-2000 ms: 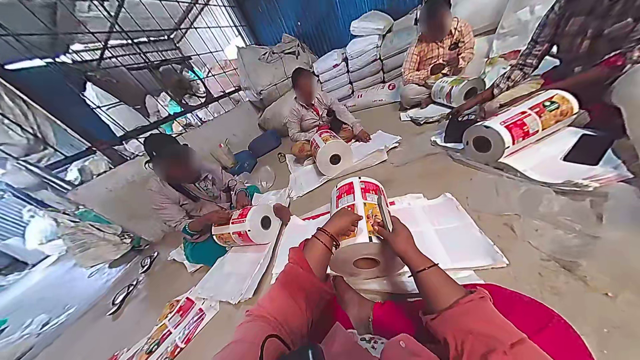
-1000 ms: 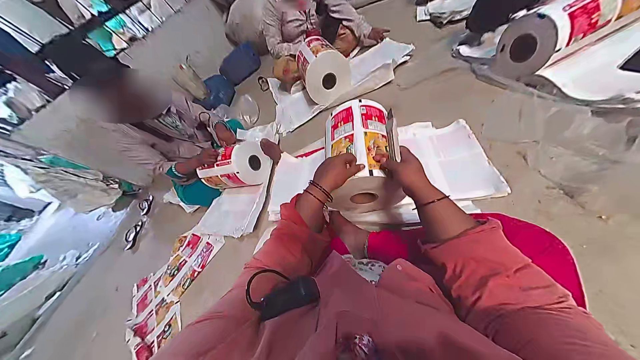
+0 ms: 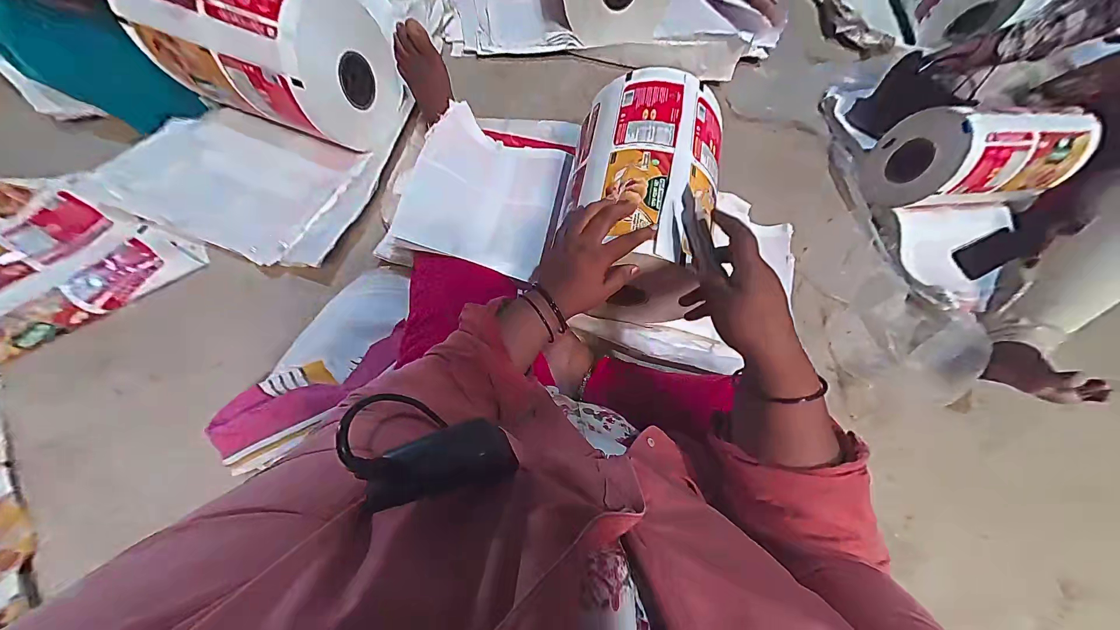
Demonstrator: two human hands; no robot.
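Note:
A roll of printed packaging film (image 3: 643, 162) in red, yellow and white lies on white sheets (image 3: 486, 201) in front of my lap, its core end toward me. My left hand (image 3: 591, 254) rests on the roll's near left part, fingers spread over the print. At the roll's right side is my right hand (image 3: 739, 284), thumb and fingers around a thin dark object (image 3: 697, 229), possibly a blade or scissors; its kind is unclear. The far end of the roll is hidden.
Another printed roll (image 3: 328, 70) lies at upper left beside a person's bare foot (image 3: 423, 70). Cut printed sheets (image 3: 79, 254) lie on the floor at left. At right are a further roll (image 3: 989, 157), a dark flat phone-like object (image 3: 982, 254) and crumpled clear plastic (image 3: 927, 341).
The view has tilted down and closer. My left hand has gone from gripping the roll's near edge to lying spread on it. My right hand has moved to the roll's right side.

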